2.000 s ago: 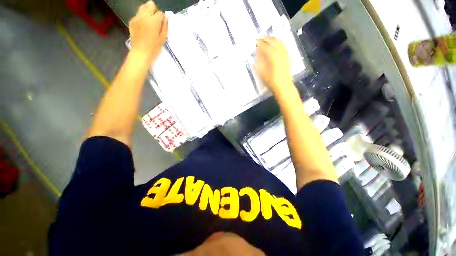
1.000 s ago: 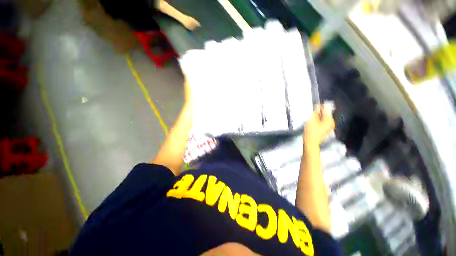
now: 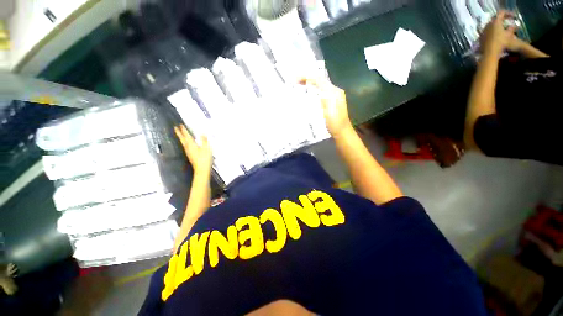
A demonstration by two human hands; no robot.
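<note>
A clear blister tray point(image 3: 242, 166) filled with rows of white pouches point(image 3: 256, 114) lies in front of my chest, tilted in view. My left hand point(image 3: 197, 151) grips its left edge, with the fingers along the side. My right hand point(image 3: 333, 105) holds its right edge, with fingertips over the white pouches. What lies under the tray is hidden, and the contents of the pouches cannot be seen.
Stacked filled trays point(image 3: 111, 185) stand at left. A round fan point(image 3: 275, 7) is beyond my tray, partly cut off. White slips point(image 3: 395, 55) lie on the green bench point(image 3: 346, 49). A coworker's hands point(image 3: 499, 36) touch trays at upper right. Red stools point(image 3: 410, 148) are below.
The view has swung right, bringing the coworker and white slips into view. The tray stack now shows at left. My hands still hold a filled tray, now lower and in front of my chest.
</note>
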